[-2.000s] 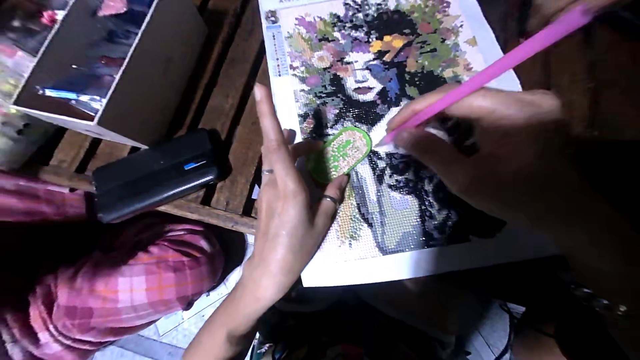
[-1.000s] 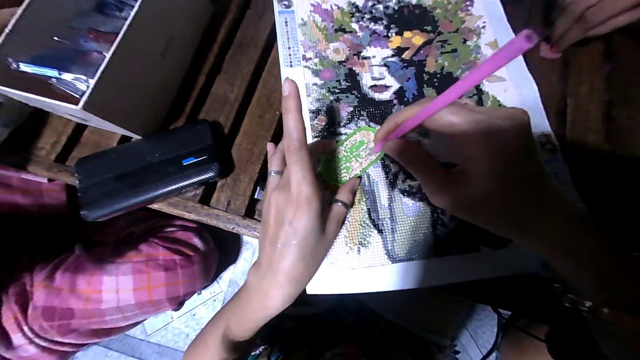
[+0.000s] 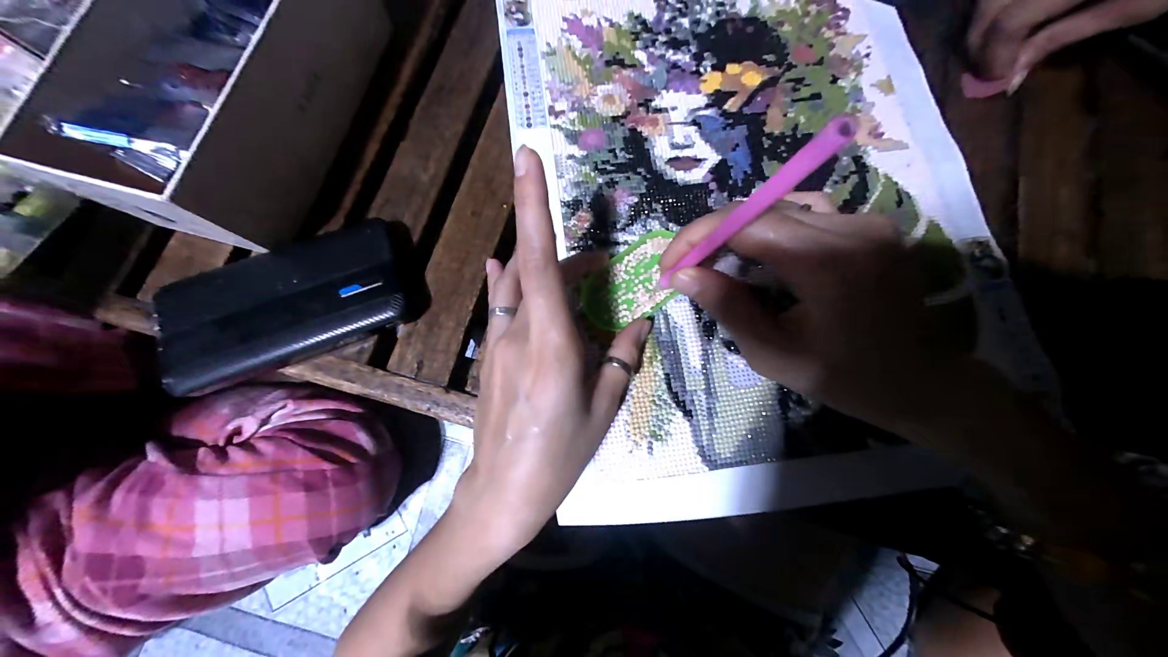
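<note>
My left hand (image 3: 547, 365), with rings on two fingers, holds a small green tray (image 3: 630, 287) of pale beads between thumb and fingers, over a diamond painting canvas (image 3: 630, 493). The canvas shows a face amid colourful flowers and black hair. In my right hand (image 3: 776, 283) is a pink pen-shaped applicator (image 3: 766, 201), pinched between thumb and fingers. Its lower tip is at the right side of the tray, among the beads; whether it touches one I cannot tell. The rest of my right hand covers part of the canvas.
The canvas lies on a slatted wooden table (image 3: 438, 219). A black rectangular case or power bank (image 3: 274, 301) rests near the table's edge. Behind it stands an open box (image 3: 301, 109) holding pens and bags. Another person's hand (image 3: 1040, 36) is at top right; a plaid-clothed leg (image 3: 228, 484) is lower left.
The pen's tip has moved from just right of the tray onto its beads. The other person's hand has come into view at top right since the oldest frame.
</note>
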